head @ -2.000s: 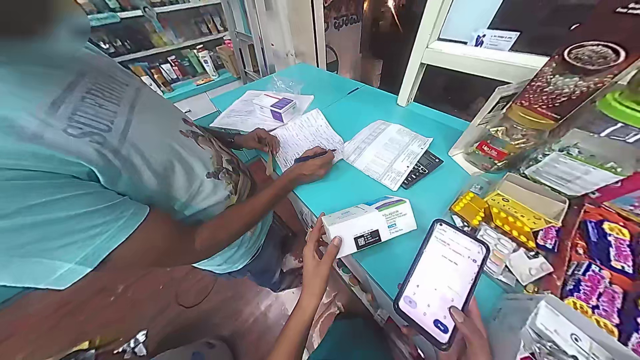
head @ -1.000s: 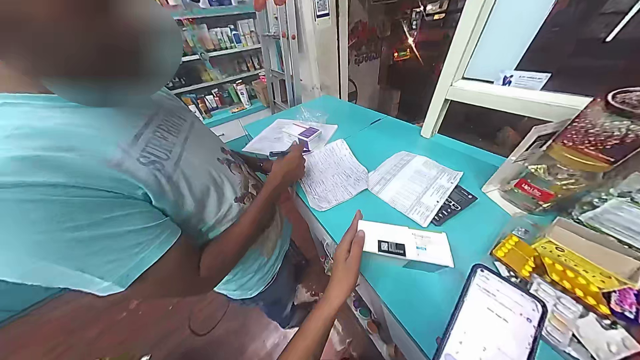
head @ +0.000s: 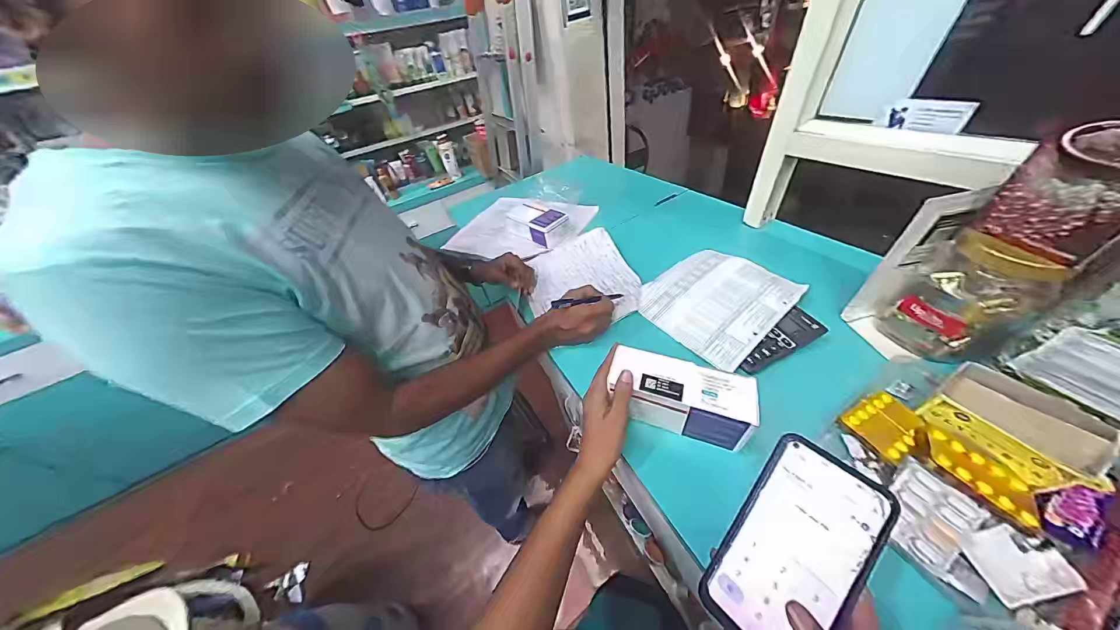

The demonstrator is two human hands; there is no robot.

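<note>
My left hand (head: 610, 409) grips the left end of a white and purple medicine carton (head: 687, 391) at the counter's near edge; the carton bears print and a square code. In my right hand (head: 827, 615), mostly cut off by the frame's bottom, is a smartphone (head: 801, 534) with a lit screen, the thumb over its lower part. Beyond the carton, a printed sheet (head: 722, 302) partly covers a black calculator (head: 785, 338). Left of that, a co-worker's hand (head: 579, 317) holds a dark pen (head: 584, 301) on a handwritten page (head: 591, 267).
The co-worker (head: 289, 262) stands at the left of the teal counter (head: 840, 385). Another carton (head: 537, 222) sits on papers at the back. Yellow blister packs (head: 884, 427), an open yellow box (head: 1019, 429) and a clear jar (head: 954, 306) crowd the right side. A window frame (head: 875, 153) rises behind.
The co-worker's writing hand has come back down onto the handwritten page since one second ago. My left hand stays at the carton. The view has shifted.
</note>
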